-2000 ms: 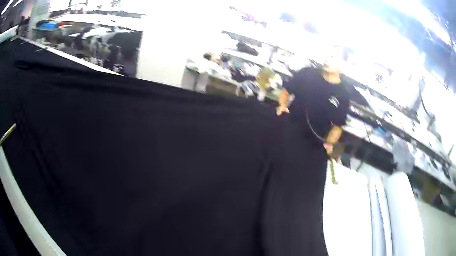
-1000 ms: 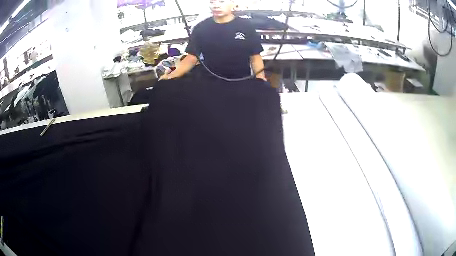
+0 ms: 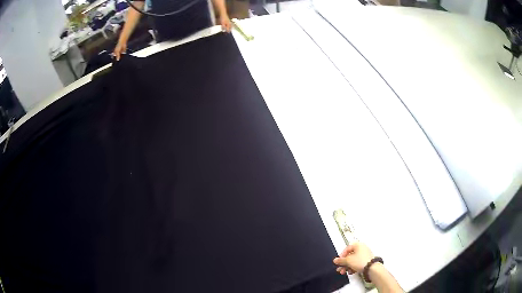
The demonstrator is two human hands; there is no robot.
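Black fabric (image 3: 189, 154) lies wide over the table, with faint wrinkles toward its left part. Its straight cut end runs from the far side down to the near right corner. My right hand (image 3: 354, 260), bare with a dark bead bracelet at the wrist, pinches the fabric's edge close to that corner. A pale yellow bar-like weight (image 3: 344, 224) lies beside the edge, partly under my right hand. Another pale weight (image 3: 243, 30) lies by the far corner. My left hand is not in view.
Across the white-topped table (image 3: 286, 68), a person's two hands (image 3: 225, 24) hold the far fabric edge. Long white folded strips (image 3: 395, 131) lie to the right. A thin bar (image 3: 8, 138) lies at the far left edge. Cluttered benches stand behind.
The view has tilted down toward the near right corner. My right hand and the near weight have come into view. The fabric now lies lower at the far side, where the other person's hands are at the table edge.
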